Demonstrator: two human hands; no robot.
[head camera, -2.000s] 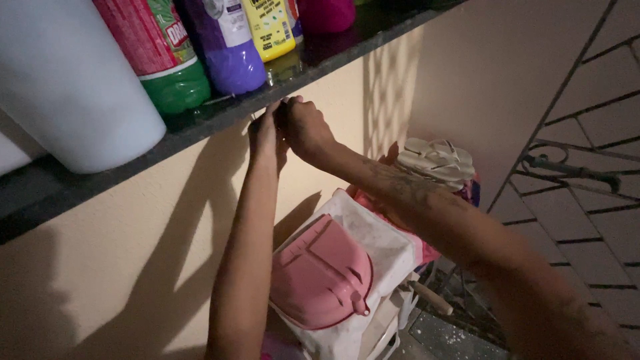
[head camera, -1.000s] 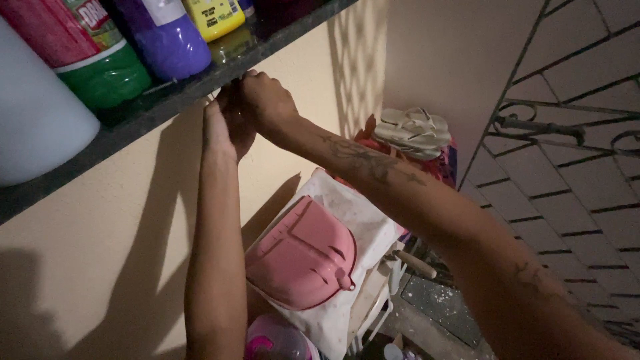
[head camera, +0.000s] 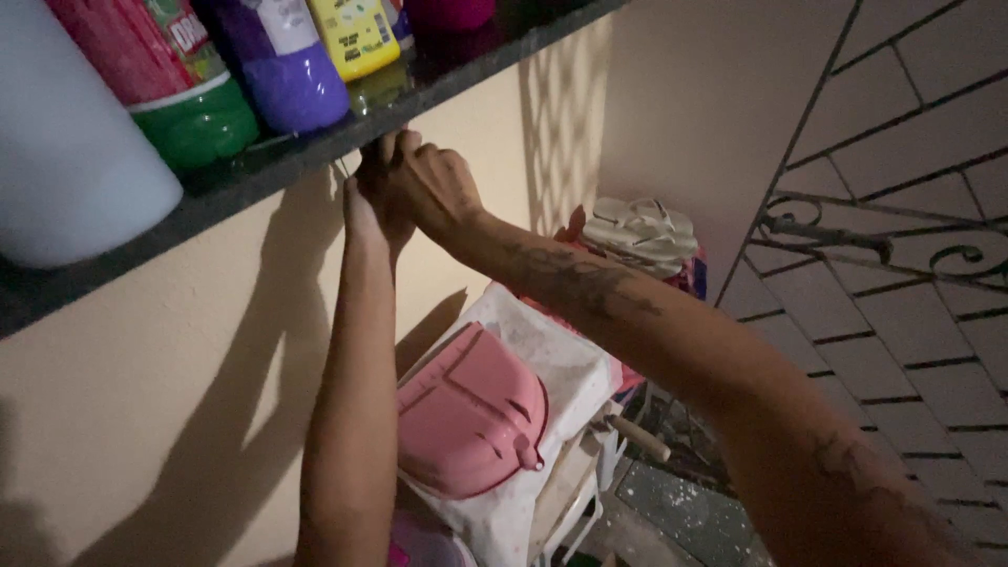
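Both hands meet just under the front edge of a dark stone shelf (head camera: 236, 193), against the cream wall. My left hand (head camera: 374, 201) is raised from below, mostly in shadow and partly covered by the other hand. My right hand (head camera: 437, 185) lies over it with curled fingers, its tips near the shelf's underside. A thin strand or wire shows beside the left hand. Whatever lies between the fingers is too dark to make out. Above the hands, a yellow bottle (head camera: 358, 39) and a purple bottle (head camera: 295, 87) stand on the shelf.
A red bottle with a green base (head camera: 197, 122) and a large white container (head camera: 71, 150) share the shelf. Below are a pink plastic object (head camera: 480, 409) on white cloth (head camera: 567, 378), a wooden handle (head camera: 639, 438) and pale flip-flops (head camera: 642, 232). A metal gate (head camera: 835, 236) is at right.
Both hands stay together under the shelf edge throughout, with small shifts of the fingers and wrists. The view has shifted somewhat.
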